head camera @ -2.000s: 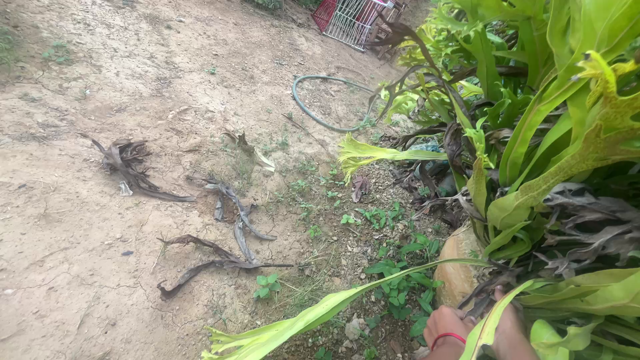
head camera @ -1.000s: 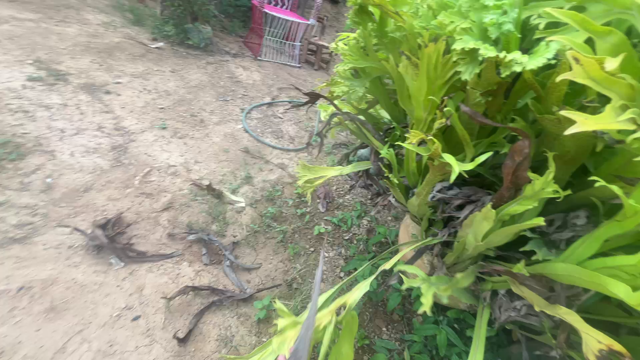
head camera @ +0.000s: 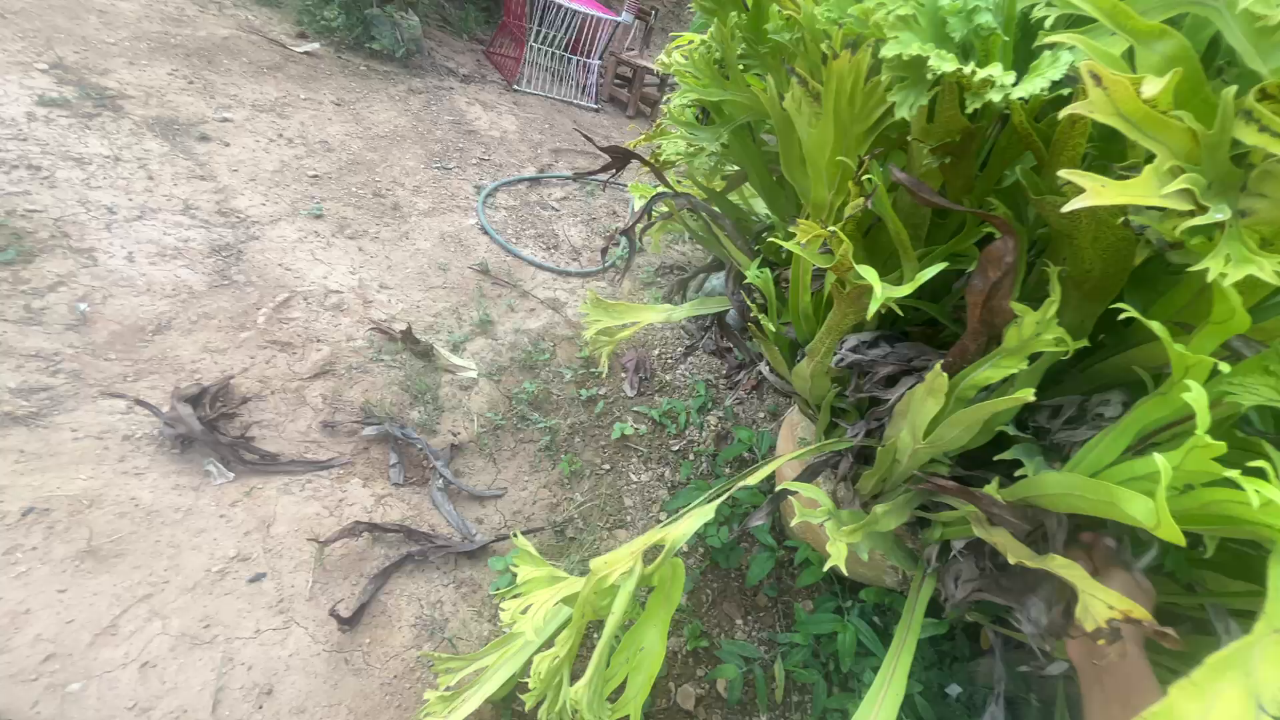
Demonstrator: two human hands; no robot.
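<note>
A large staghorn fern [head camera: 830,150] with bright green forked fronds fills the right side, growing from a rounded tan pot [head camera: 800,500] that is partly hidden. My right hand [head camera: 1115,610] reaches in among the lower fronds at the lower right, close to withered grey-brown fronds [head camera: 1000,580]. Leaves and blur hide its fingers, so whether it grips anything cannot be told. My left hand is not in view. A long yellow-green frond [head camera: 620,590] hangs out over the soil.
Dry brown fronds [head camera: 215,430] lie scattered on bare soil at the left. A green hose loop [head camera: 490,215] rests on the ground behind. A metal rack with a pink top [head camera: 565,50] and a small wooden stool [head camera: 635,80] stand at the back. Small weeds [head camera: 760,560] grow beside the pot.
Two seconds ago both hands were together at the bottom among the fronds; now only one shows, deeper in the fern. A dark pointed leaf at the bottom centre one second ago is gone from view.
</note>
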